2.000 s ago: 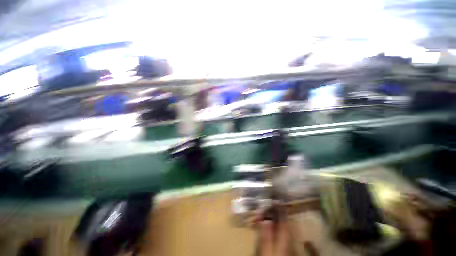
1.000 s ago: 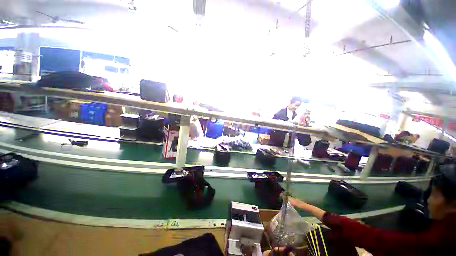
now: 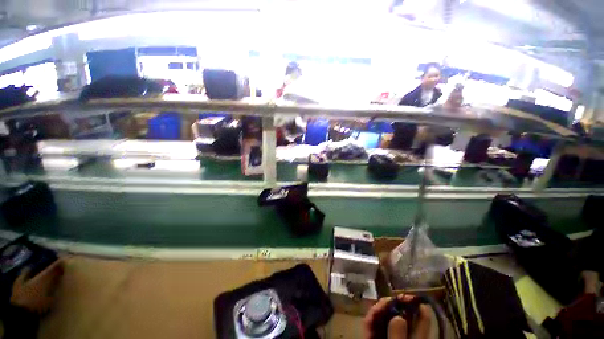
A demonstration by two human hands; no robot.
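An open black speaker cabinet lies on the brown cardboard bench at bottom centre, a round grey-white speaker driver in its near half. Thin red leads show beside the driver. My right hand, cut off by the bottom edge right of the cabinet, is closed around a dark tool with a black cable, apparently the screwdriver. Its tip is not visible. A bare hand rests on another black cabinet at the far left edge; whether it is mine or a neighbour's cannot be told.
A white-grey screw feeder and a cardboard tray with a clear bag stand right of the cabinet. A black stack with yellow strips lies farther right. The green conveyor carries cabinets behind. People are across the line and at right.
The view has steadied and turned downward. The cabinet and driver now show more fully. The hand and cabinet at far left have come into clear view. The right neighbour's reaching arm has drawn back.
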